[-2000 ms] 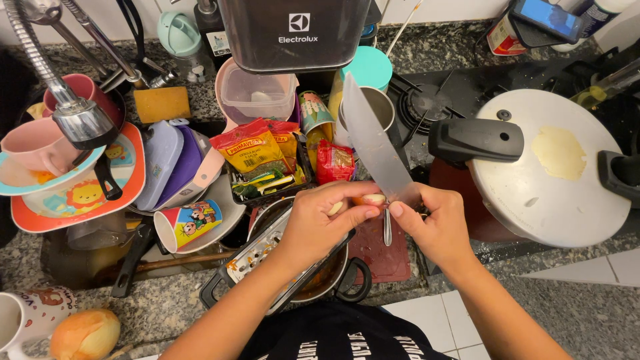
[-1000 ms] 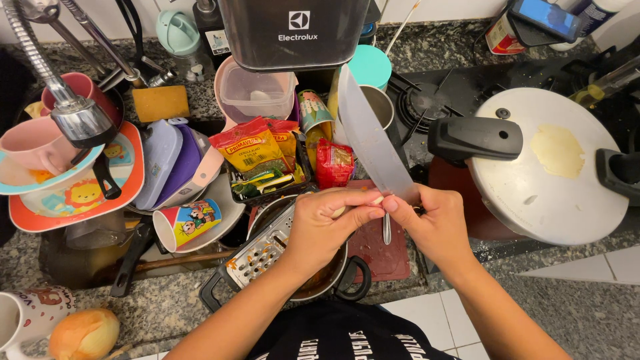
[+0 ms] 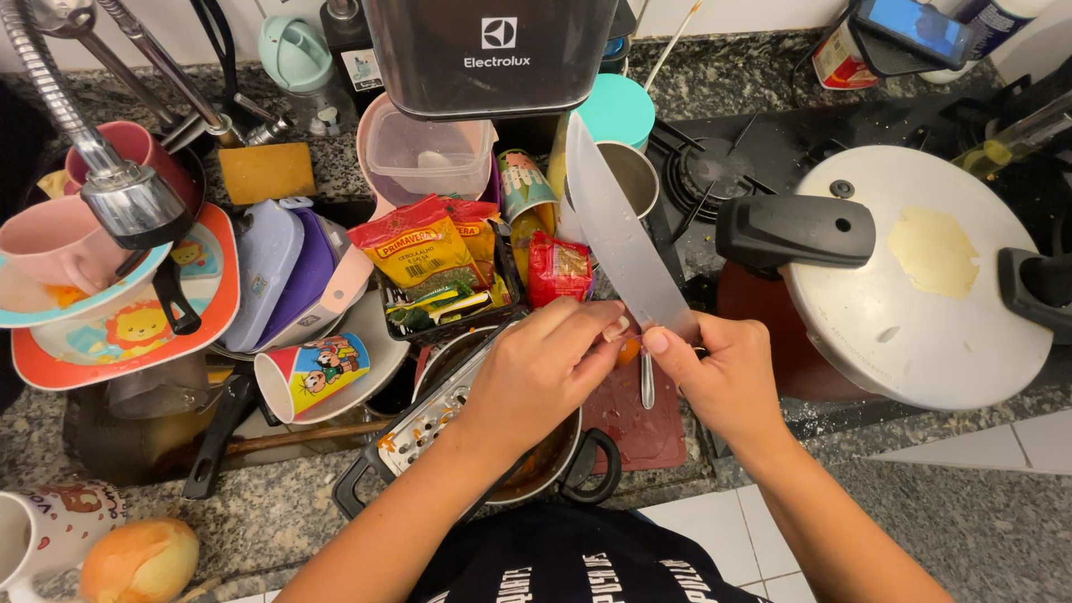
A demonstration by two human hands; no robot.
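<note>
My right hand (image 3: 722, 368) grips a large kitchen knife (image 3: 624, 234), its broad blade pointing up and away to the left. Pinched in the fingers of my left hand (image 3: 536, 368) is a small pale piece, probably a garlic clove (image 3: 617, 328), close to the knife's heel. Something small and orange (image 3: 628, 352) shows between the hands. Beneath my left hand and forearm, a metal grater (image 3: 427, 423) with orange shreds lies across a pot (image 3: 578, 435). A dark red cutting board (image 3: 662, 427) lies below the hands, and a metal utensil handle (image 3: 647, 383) extends over it.
A pressure cooker (image 3: 904, 335) stands on the stove at right. Cups, a divided plate (image 3: 226, 327) and containers crowd the sink at left. Seasoning packets (image 3: 423, 243) fill a black basket ahead. An onion (image 3: 141, 559) and a mug (image 3: 63, 523) sit at lower left.
The two hands have stayed close together while their fingers shifted around the small pale piece. The knife blade has turned slightly, and remains in the right hand.
</note>
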